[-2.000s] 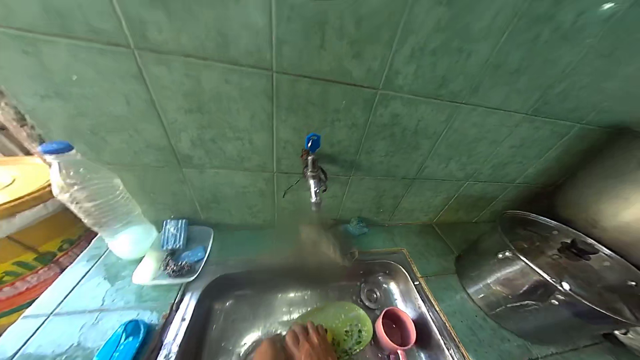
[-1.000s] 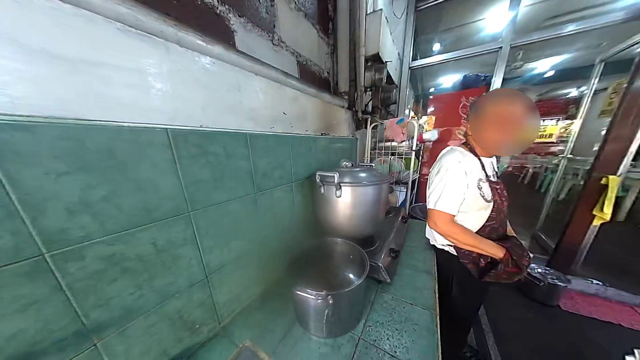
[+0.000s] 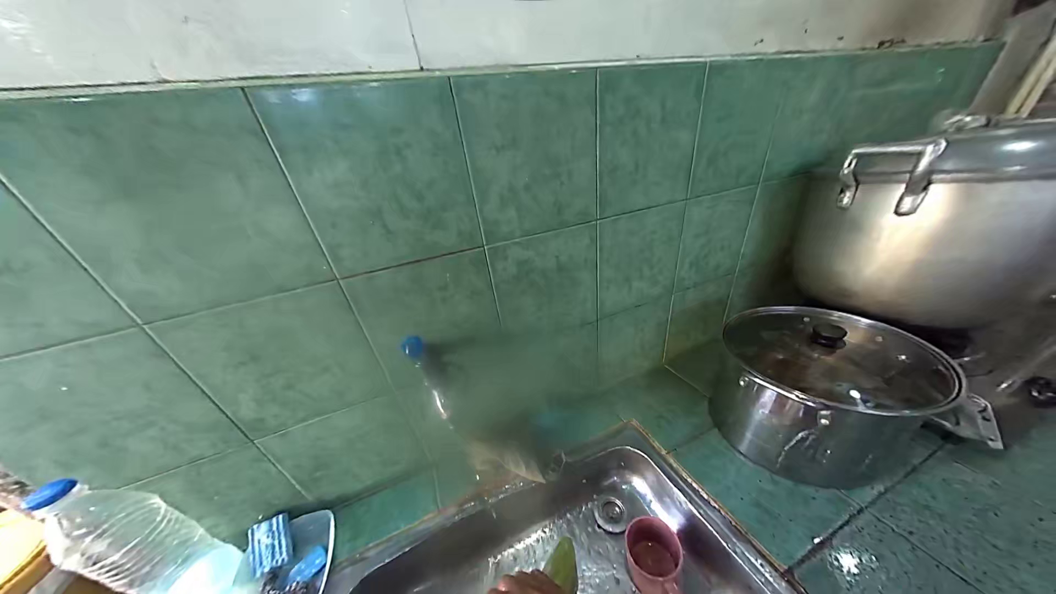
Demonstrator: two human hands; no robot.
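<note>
At the bottom edge of the head view, part of my right hand shows, its fingers against a green object with a pointed upper end. Whether the fingers grip it is hard to tell. My left hand is out of view. Both are over the stainless steel sink, where water splashes on the basin floor. A pink mug with liquid in it stands right of the hand, just below the drain strainer. Behind the sink, the faucet's blue handle shows; its lower part is blurred.
Right of the sink sits a steel pot with a glass lid, and behind it a larger metal pot. At lower left are a plastic bottle with a blue cap and a dish holding blue sponges. Green tiled wall rises behind.
The view swung to the right, to the pots and a person in an apron, then back to the sink. My left hand, visible two seconds ago, is out of view.
</note>
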